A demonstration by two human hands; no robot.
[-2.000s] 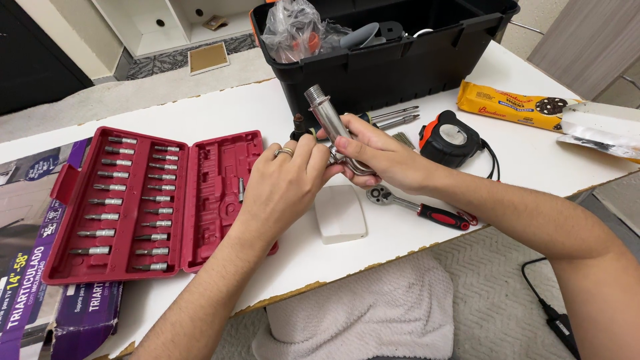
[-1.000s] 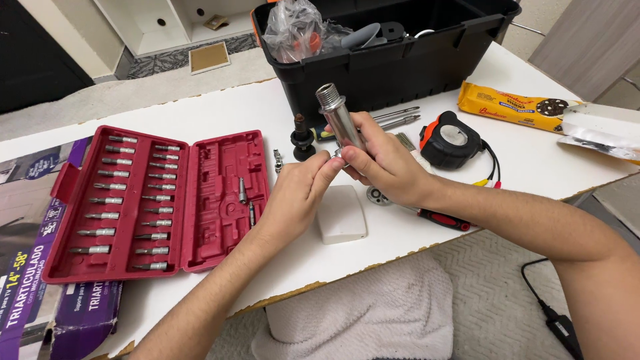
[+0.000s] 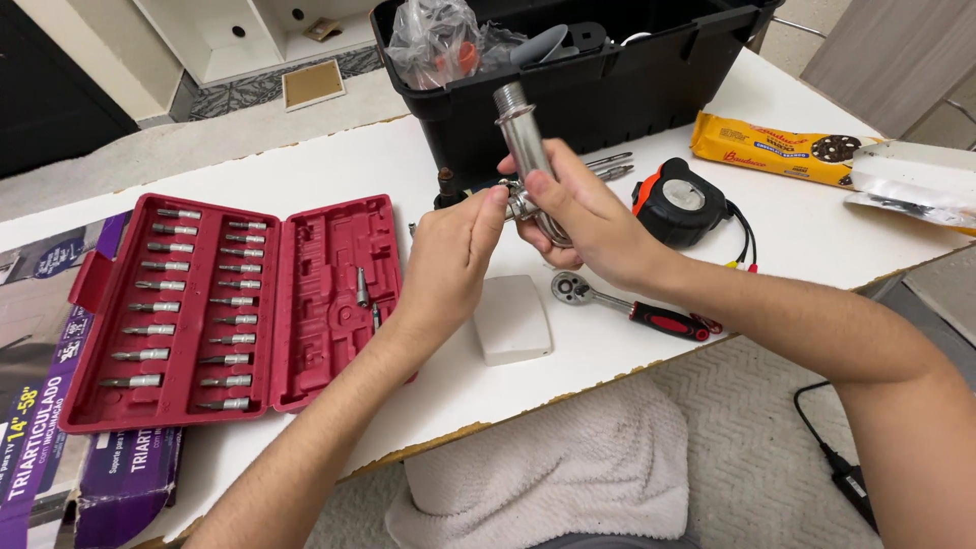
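Note:
My right hand (image 3: 572,206) is wrapped around a chromed metal pipe fitting (image 3: 524,137), a faucet-like part with a threaded upper end and a curved lower part. The fitting tilts, its thread pointing up toward the black toolbox. At its middle, a small metal piece sits by the thumb and fingertips of my left hand (image 3: 457,259), which are closed on it; what exactly they pinch is partly hidden. Below the hands lie a white square plastic piece (image 3: 512,320) and a ratchet wrench (image 3: 640,309) with a red and black handle. Behind my left hand a dark pointed part (image 3: 447,187) stands partly hidden.
An open red bit case (image 3: 278,305) lies on the left over a purple cardboard box (image 3: 130,488). The black toolbox (image 3: 587,99) stands behind the hands. On the right are a tape measure (image 3: 679,202), cables and a yellow cookie package (image 3: 785,152). The table's front edge is chipped.
Both hands stay together on the fitting while its angle and my grip shift. The ratchet's head, largely covered by my right hand one second ago, now shows.

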